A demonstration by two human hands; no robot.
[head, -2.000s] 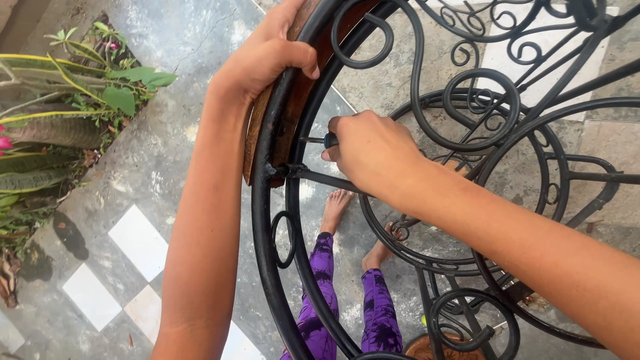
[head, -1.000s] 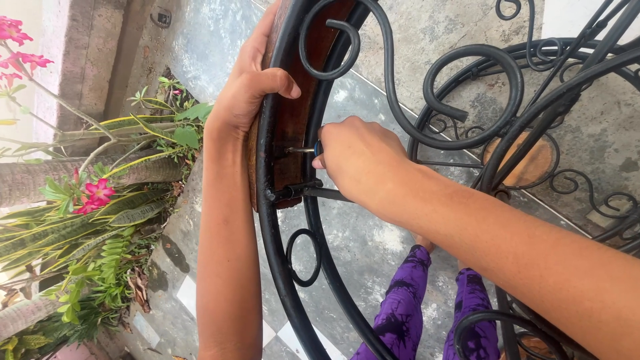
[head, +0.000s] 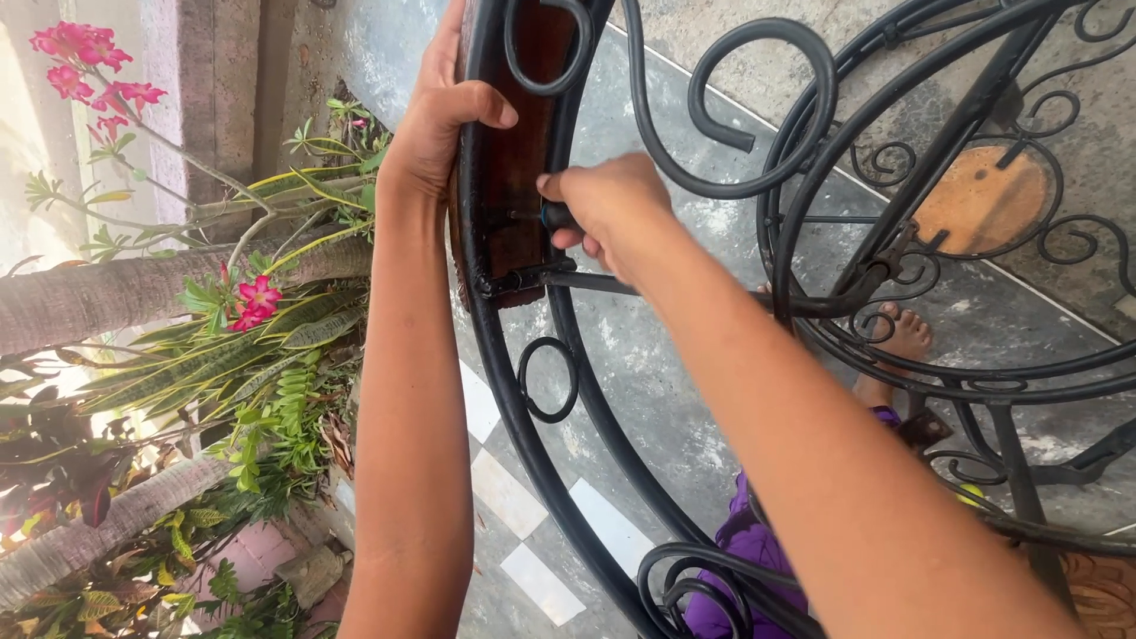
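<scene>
A dark wooden board [head: 524, 169] lies against the curved rails of a black wrought-iron frame [head: 510, 390]. My left hand [head: 437, 129] grips the board and outer rail from the left, thumb over the rail, most fingers hidden behind. My right hand [head: 612, 209] is closed on the dark handle of a screwdriver [head: 557, 216], whose shaft points left at the board, just above a crossbar [head: 595, 282] that meets the outer rail. Whether the tip sits in a screw cannot be told.
Iron scrollwork [head: 763, 106] curls right of my right hand. A round wooden disc [head: 983, 200] sits in a ring of the ironwork. My bare foot [head: 901, 333] is on the tiled floor beneath. Potted or bedded plants [head: 302, 328] and pink flowers grow at the left.
The view has swung, showing more of the plants at the left. Both hands keep their places at the board, the right still on the screwdriver.
</scene>
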